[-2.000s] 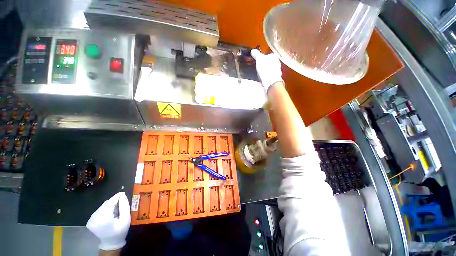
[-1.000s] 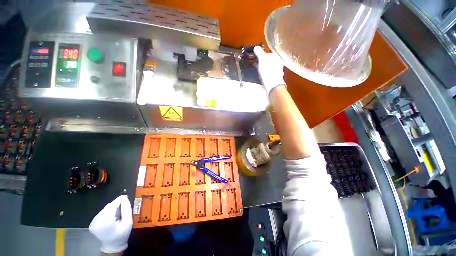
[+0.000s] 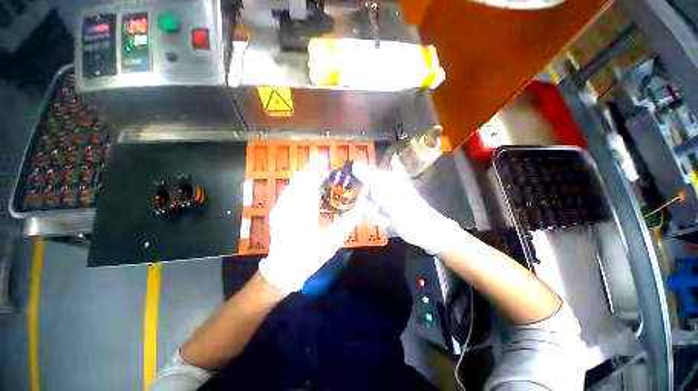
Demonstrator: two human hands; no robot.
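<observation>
A wound coil point(image 3: 342, 191) with a black bobbin and copper-orange winding is held between both gloved hands above the orange fixture tray point(image 3: 259, 191). My left hand point(image 3: 300, 221), in a white glove, is at the coil's left and lower side. My right hand point(image 3: 394, 202), also in a white glove, grips it from the right. The fingers look overexposed, so their exact hold is hard to see. Two more coils point(image 3: 182, 195) stand close together on the dark mat point(image 3: 126, 237). The blue-handled cutters are not visible; the hands cover part of the tray.
The steel machine point(image 3: 306, 111) with its control panel point(image 3: 149, 46) stands behind. A white wrapped roll point(image 3: 375, 63) lies on its ledge. The flux jar point(image 3: 419, 153) is right of the orange tray. A left steel tray point(image 3: 20, 179) and a right steel tray point(image 3: 639, 305) hold coils.
My right hand has come back from the machine's right rear with a coil. My left hand has moved right from the mat's edge to meet it. The view has shifted, with the machine now higher.
</observation>
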